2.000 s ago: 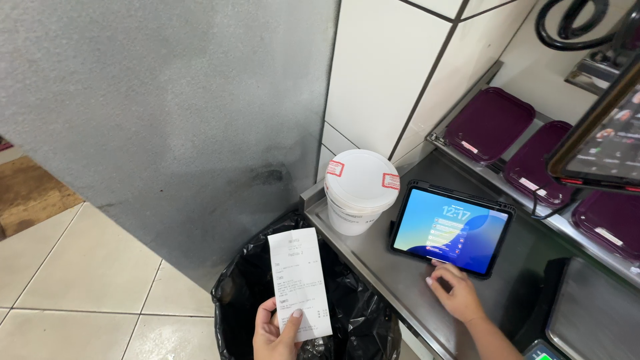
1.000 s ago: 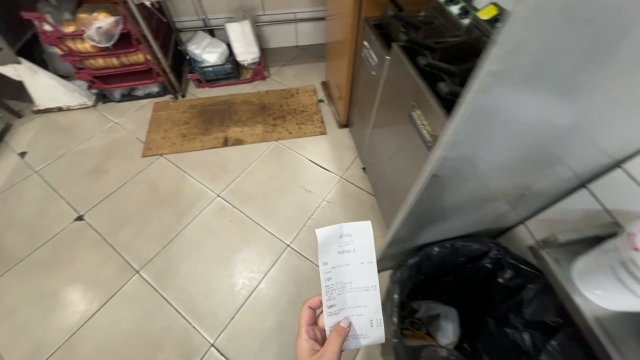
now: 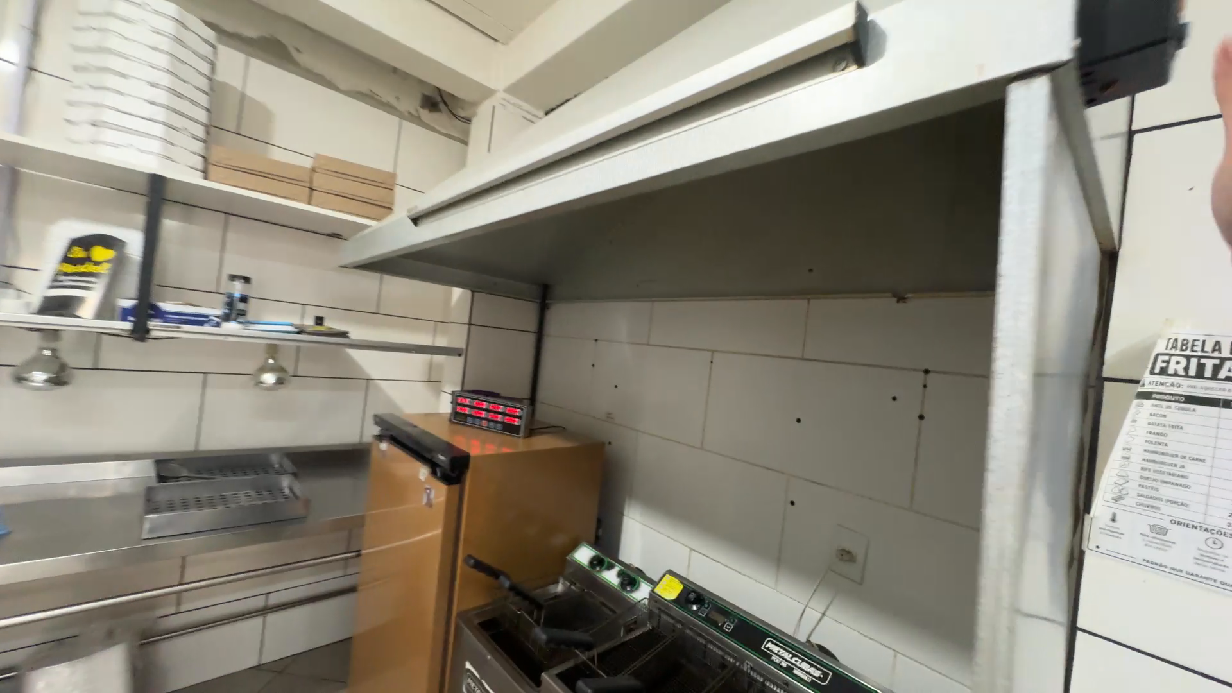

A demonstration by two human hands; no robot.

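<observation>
At the upper right edge, part of my right hand (image 3: 1222,149) shows, raised beside the end of the steel extractor hood (image 3: 674,144); most of it is cut off, so what it holds, if anything, cannot be seen. It is nearest to a black box (image 3: 1128,48) at the hood's corner and above a printed paper chart (image 3: 1169,462) on the tiled wall. My left hand is out of the frame. Below the hood stand deep fryers (image 3: 741,626) with black-handled baskets (image 3: 563,637).
A wood-coloured refrigerator (image 3: 404,549) carries a red-lit digital timer (image 3: 491,414). To the left, a steel counter (image 3: 58,520) holds a perforated tray (image 3: 226,505). Shelves above hold white boxes (image 3: 140,87), cardboard boxes (image 3: 351,185) and small items; heat lamps (image 3: 271,369) hang below.
The view has swung up to the hood and fryers. My left hand with the paper receipt has left the frame; my right hand, out of view one second ago, shows at the right edge.
</observation>
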